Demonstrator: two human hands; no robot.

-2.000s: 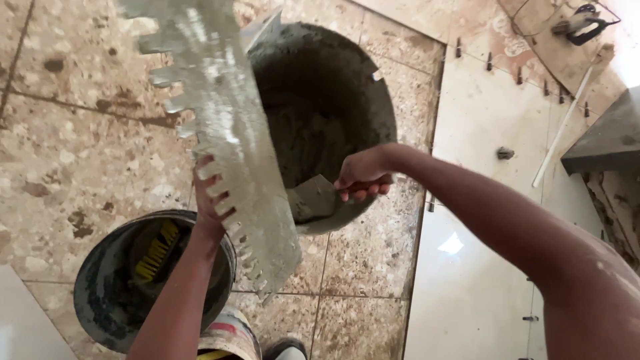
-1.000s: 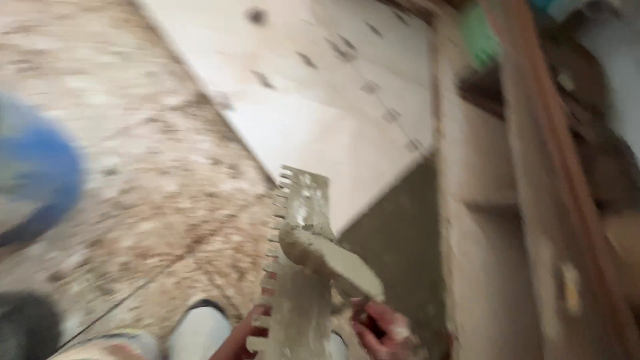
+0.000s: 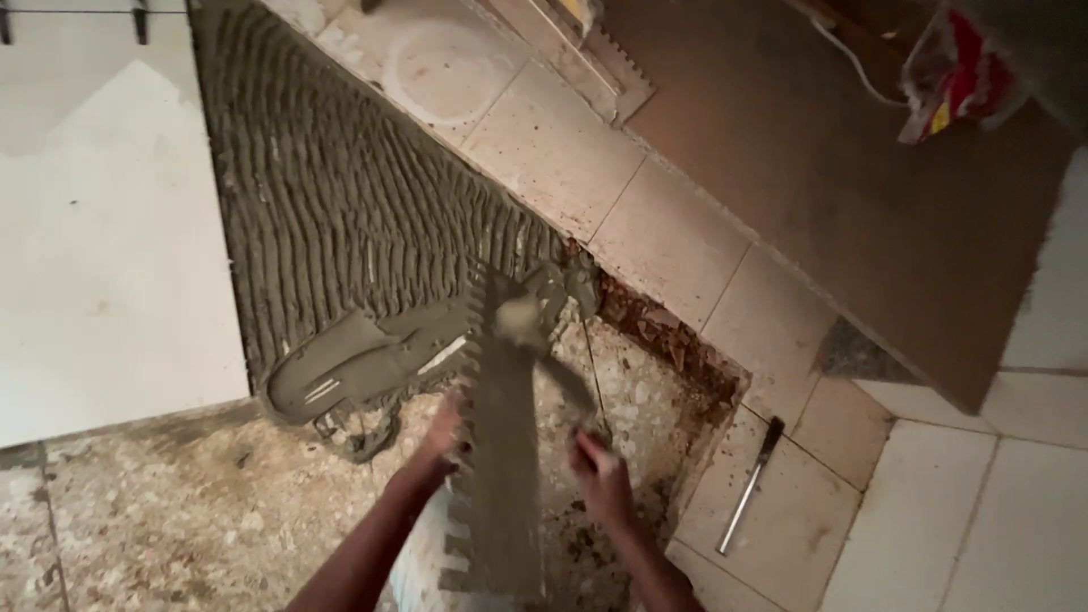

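Note:
My left hand (image 3: 444, 429) holds a long notched trowel (image 3: 506, 476), its toothed edge facing left and its plate coated with grey mortar. In my right hand (image 3: 599, 476) is a small pointing trowel (image 3: 565, 387), its blade blurred near the upper part of the notched plate. Beyond both tools, combed tile adhesive (image 3: 340, 187) lies in ridges on the floor, with a smoother thick band of mortar (image 3: 365, 365) along its near edge. A large white tile (image 3: 110, 255) borders the adhesive on the left. How my left hand grips the notched trowel is hidden behind the plate.
A tiled ledge (image 3: 612, 204) runs diagonally, with a broken gap (image 3: 663, 327) along its base. On lower tiles lies a metal tool with a dark end (image 3: 750, 484). Another notched trowel (image 3: 625, 81) rests by a brown board (image 3: 816, 195). A red and white plastic bag (image 3: 960, 76) is at upper right.
The view has swung from the bucket to the adhesive bed by the ledge. Two seconds ago my right hand had the small trowel in the bucket; one second ago its loaded blade was against the notched trowel.

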